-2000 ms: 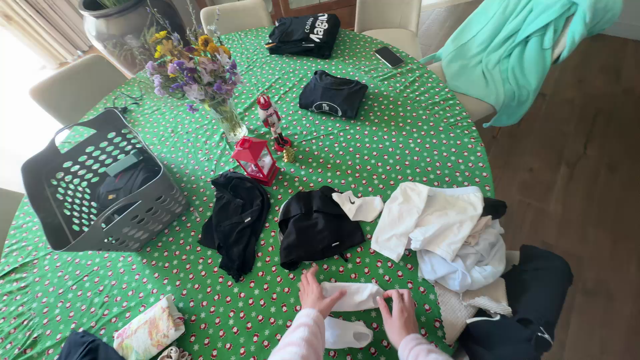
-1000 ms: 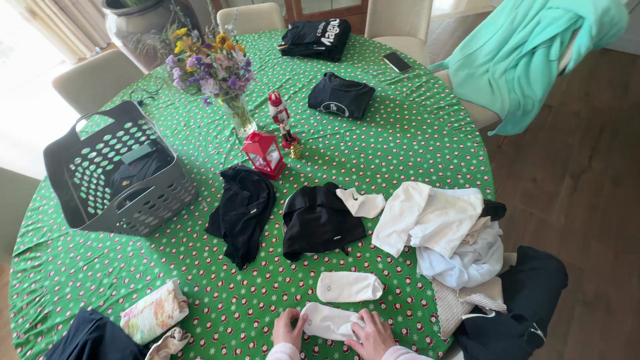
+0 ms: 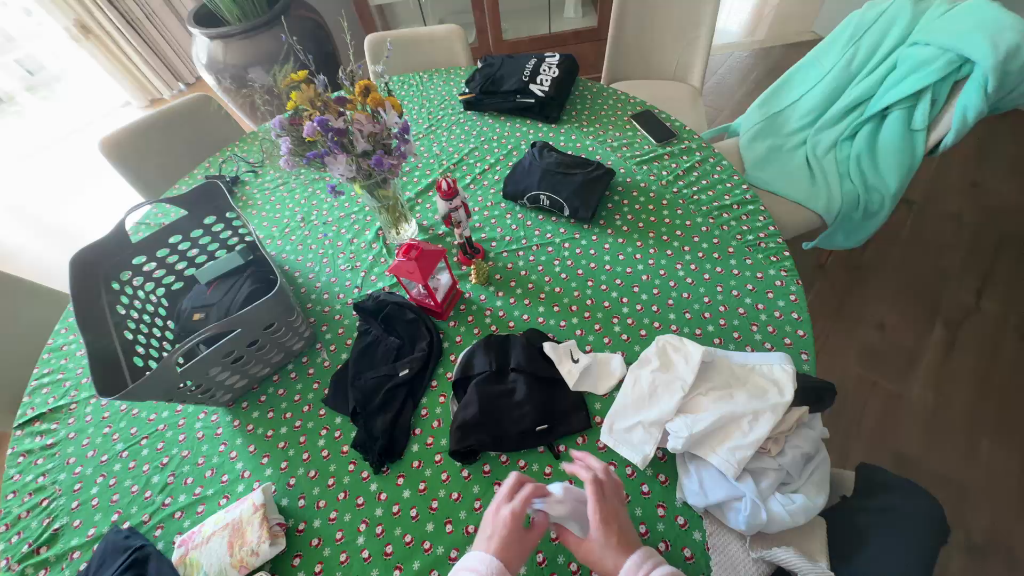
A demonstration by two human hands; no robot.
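Near the bottom centre, my left hand (image 3: 512, 516) and my right hand (image 3: 596, 508) hold white socks (image 3: 562, 506) between them, bunched small and partly hidden by the fingers. Just beyond lies a black garment (image 3: 516, 396), with a white sock (image 3: 586, 366) bearing a dark swoosh against its right side. Another black garment (image 3: 392, 372) is spread to the left. On the right, white clothes (image 3: 712, 400) lie in a loose heap.
A grey laundry basket (image 3: 240, 360) holds dark items at left. Beyond stand a flower vase (image 3: 388, 212), a red lantern (image 3: 428, 280) and a nutcracker figure (image 3: 458, 220). Folded dark clothes (image 3: 558, 182) and a phone (image 3: 654, 126) lie farther back. A floral folded cloth (image 3: 230, 532) is at lower left.
The two white socks that lay flat on the tablecloth in front of me are no longer spread there; white sock fabric is bunched between my hands, which are raised off the table.
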